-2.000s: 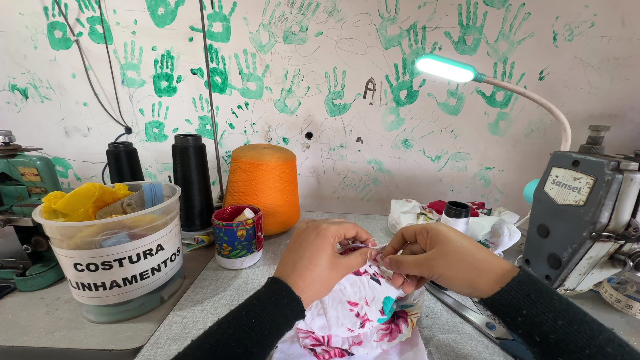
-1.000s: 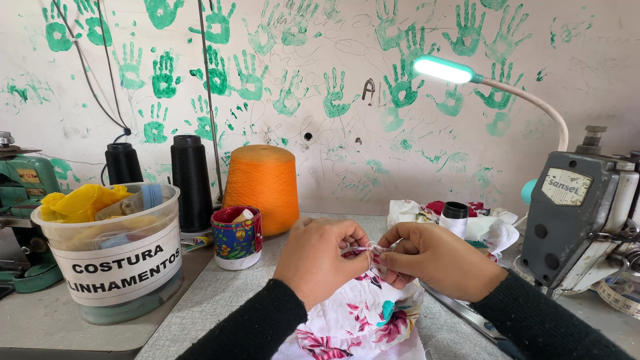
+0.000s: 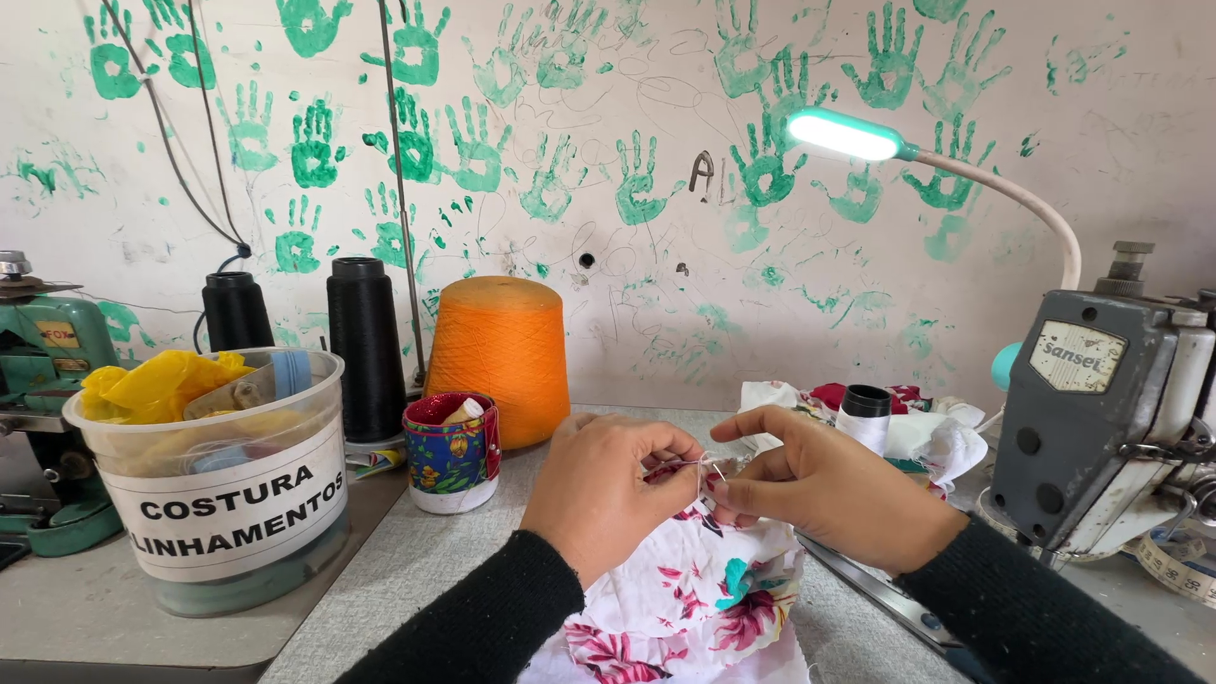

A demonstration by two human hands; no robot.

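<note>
White cloth with pink and teal flowers [image 3: 689, 594] hangs from my hands over the grey tabletop at the lower middle. My left hand [image 3: 617, 480] pinches its gathered upper edge between thumb and fingers. Close against it on the right, my right hand [image 3: 798, 475] has thumb and fingertips at the same edge, its index finger raised and bent. A thin, light, needle-like item [image 3: 717, 470] shows at the right fingertips, with fine thread near it; its full length is hidden. The cloth inside both grips is mostly covered by the fingers.
Left stand a labelled plastic tub [image 3: 204, 437], black thread cones [image 3: 363, 351], an orange thread cone [image 3: 499, 361] and a flowered fabric-covered cup [image 3: 451, 456]. Metal scissors [image 3: 879, 594] lie beside my right forearm. A grey sewing machine [image 3: 1073, 427], lit lamp [image 3: 845, 133] and white thread spool [image 3: 863, 423] are right.
My right index finger has lifted away from the cloth edge, and a thin needle-like item now shows by the right fingertips. My left hand stays at the gathered edge.
</note>
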